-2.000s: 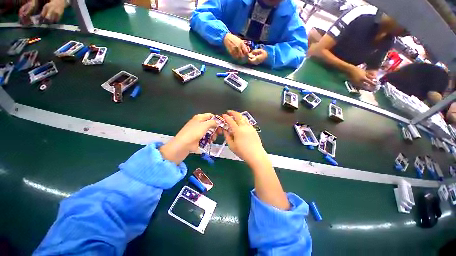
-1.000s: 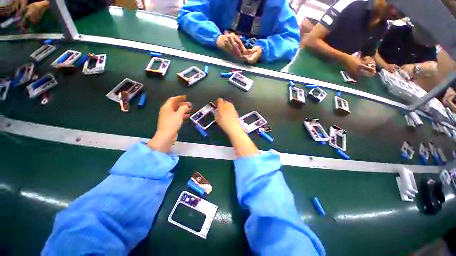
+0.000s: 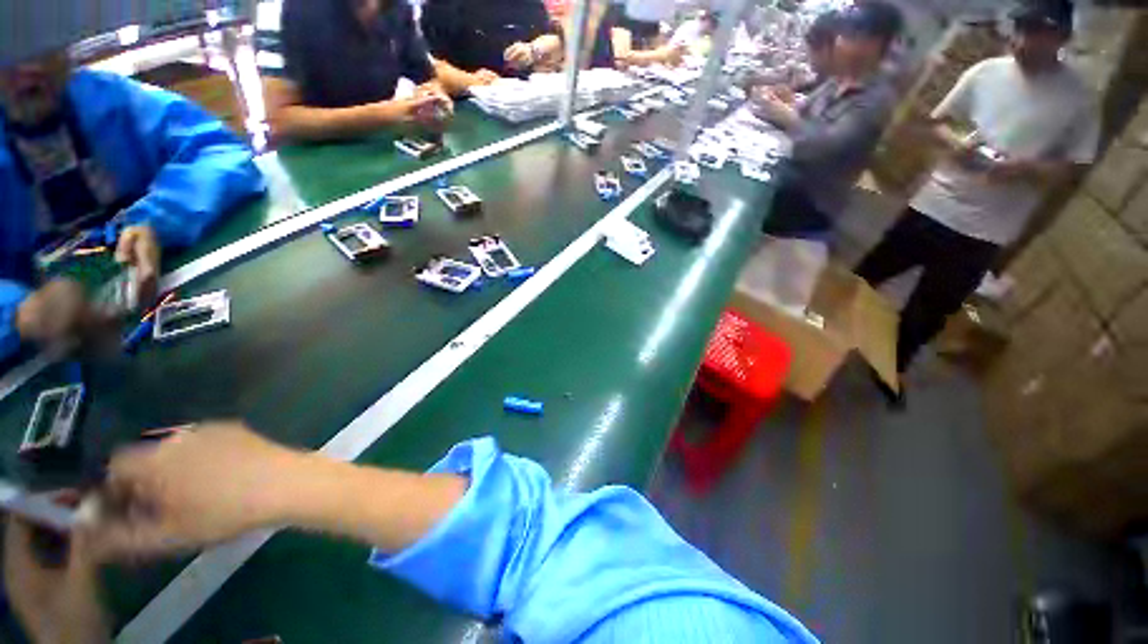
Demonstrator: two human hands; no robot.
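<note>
My right hand reaches in at the lower left, blurred, its fingertips at the end of a white housing. My left hand is just below, cut off by the left edge, with its fingers around the housing. The housing is partly out of the picture and blurred; whether my right fingers also grip it cannot be told. Another white housing lies on the belt above my hands. A single blue cell lies on the near green ledge.
More housings with blue cells lie on the belt beyond a pale rail. White parts and a black coiled item lie farther up the ledge. A red stool, open carton and standing person are right. Workers sit opposite.
The view has swung right, showing the aisle. My hands, apart around a housing on the belt a second ago, are now together at the lower left with a white housing between them.
</note>
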